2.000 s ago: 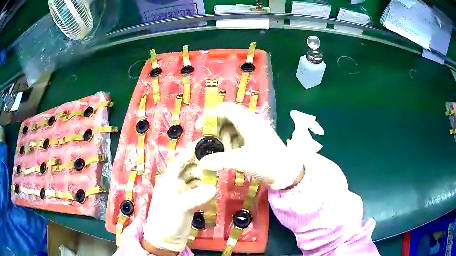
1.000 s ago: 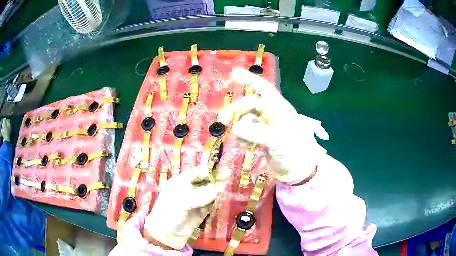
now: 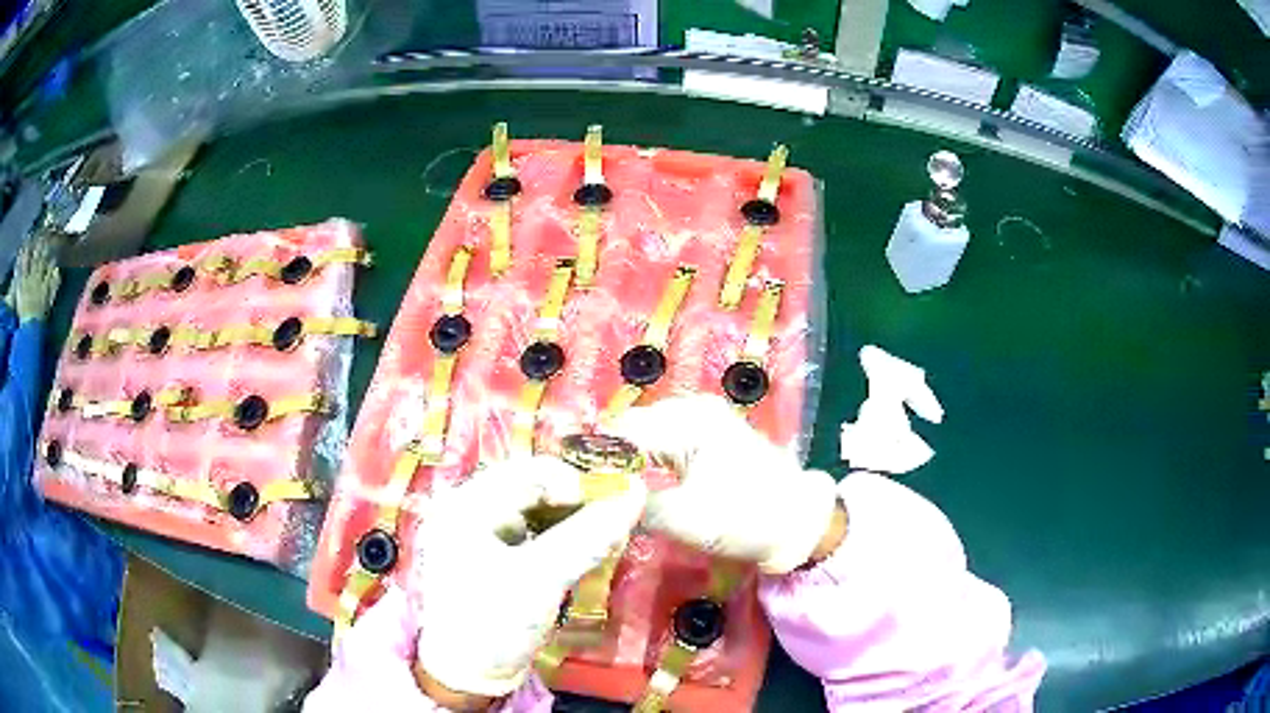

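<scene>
A gold-banded wristwatch [image 3: 602, 451] is held between my two gloved hands over the lower middle of the salmon-red tray [image 3: 334, 564]; its head is tilted and its gold strap runs down between the hands. My left hand [image 3: 508, 557] is closed on the strap. My right hand [image 3: 738, 488] touches the watch at its right side, fingertips at the head. Other watches with round black faces lie in rows on the film-covered tray, such as one [image 3: 642, 365] just above my hands. Part of a watch below my left hand is hidden.
A second tray [image 3: 195, 502] with watches lies left. A whitish bottle [image 3: 928, 244] stands right of the tray, a white cloth [image 3: 891, 411] nearer. A white fan [image 3: 295, 20] and papers are behind. A person's hand [image 3: 34, 276] shows far left, an open cardboard box [image 3: 146, 613] lower left.
The view has shifted, so the trays sit further right. My right hand has come down from the watch row to the held watch. The white cloth now shows fully on the bench.
</scene>
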